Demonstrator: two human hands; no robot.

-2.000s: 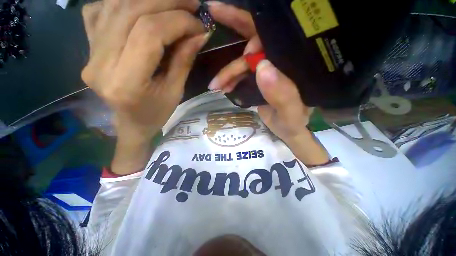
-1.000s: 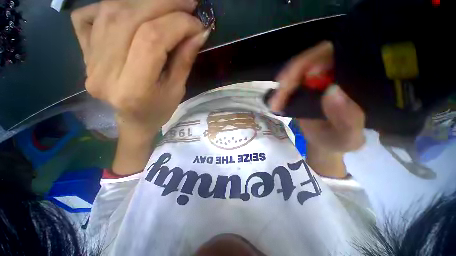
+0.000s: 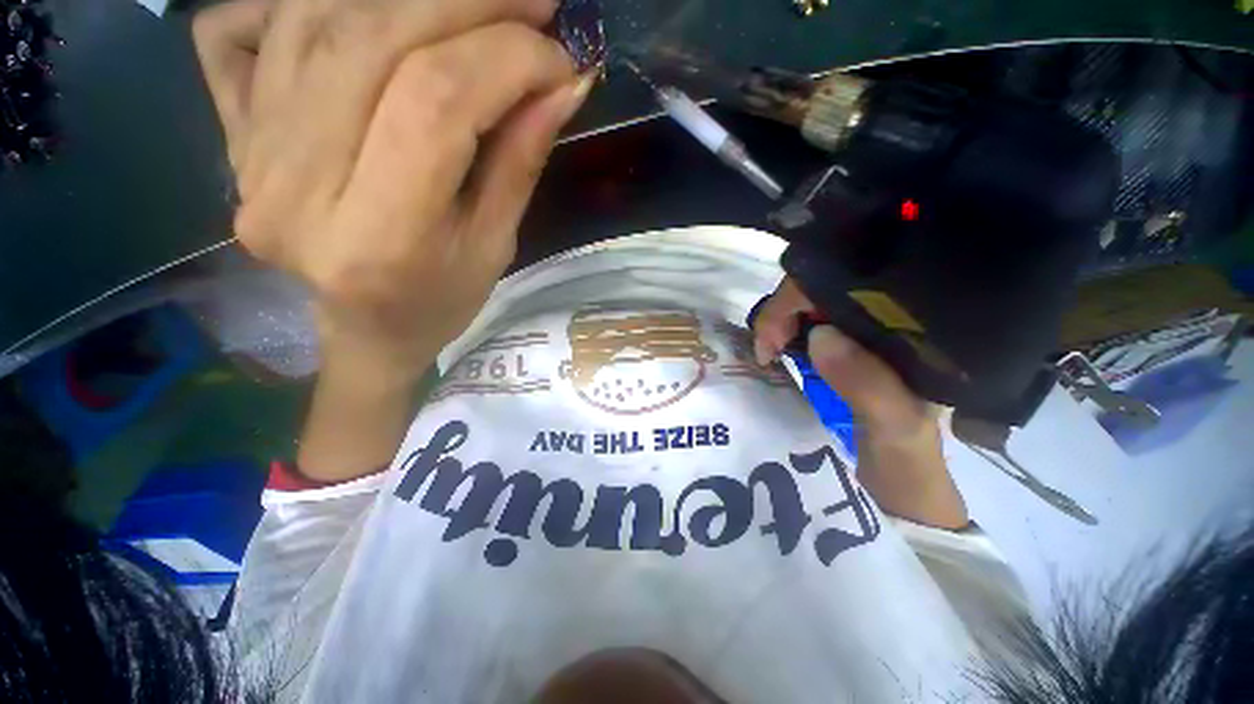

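Observation:
My left hand (image 3: pixel 392 165), at the upper left, pinches a small dark circuit board (image 3: pixel 582 33) with shiny specks between its fingertips. My right hand (image 3: pixel 866 399) holds the black soldering gun (image 3: pixel 949 234) by its grip, partly hidden behind the body. A red light glows on the gun. Its brass collar (image 3: pixel 833 110) and dark barrel point left toward the board. The slim silver-white feed tube (image 3: pixel 715 138) runs beside the barrel, its thin end a little right of the board. Whether the blurred tip touches the board I cannot tell.
The dark bench (image 3: pixel 110 227) has a black heap of parts (image 3: pixel 25 69) at the far left and small gold pieces at the top edge. A black mesh tray (image 3: pixel 1169 138) stands at the right. A flat metal hook (image 3: pixel 1038 481) hangs by the gun. A blue bin (image 3: pixel 186 516) is lower left.
The gun has turned from lying across the upper right so its barrel and tube now show and point at the board. My right hand has moved down and right. My left hand has barely moved.

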